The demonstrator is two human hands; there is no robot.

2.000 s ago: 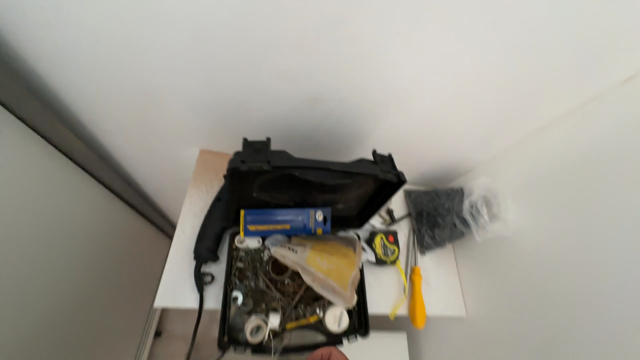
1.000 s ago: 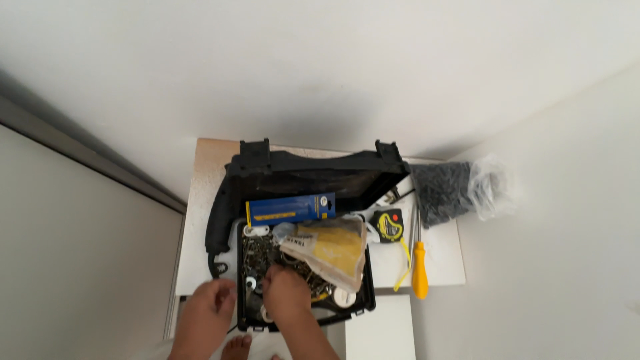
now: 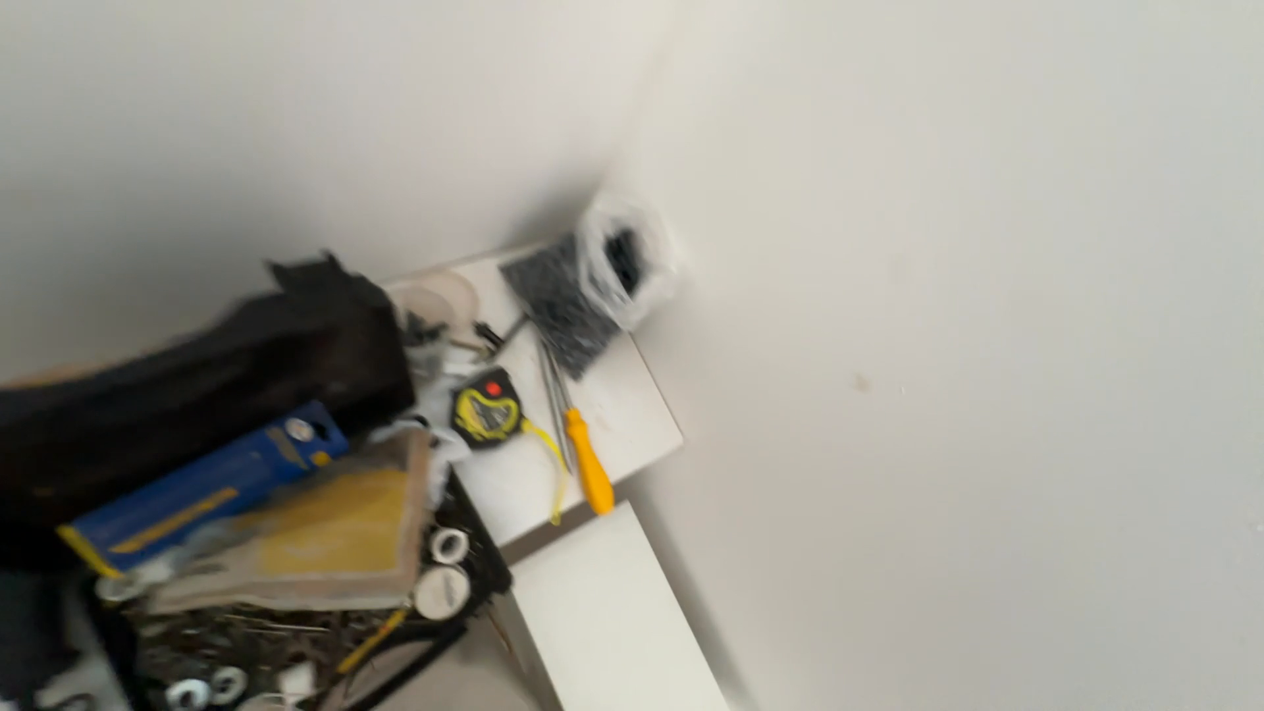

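Neither my left hand nor my right hand shows in the head view now. At the lower left lies an open black plastic case (image 3: 484, 563), its lid (image 3: 296, 346) raised toward the wall. Loose screws and small hardware (image 3: 237, 632) fill its base. A clear bag with a yellow item (image 3: 336, 533) and a blue package (image 3: 207, 489) rest on top. Right of the case are a black and yellow tape measure (image 3: 486, 410) and a screwdriver with an orange handle (image 3: 590, 464). The picture is blurred.
A plastic bag of dark pieces (image 3: 563, 301) stands by the wall on the white surface (image 3: 632, 425). A white panel (image 3: 612, 612) lies lower, in front of that surface. White walls meet behind in a corner.
Both hands, at the case one second ago, are out of view. The view has swung right and tilted, so the case sits lower left.
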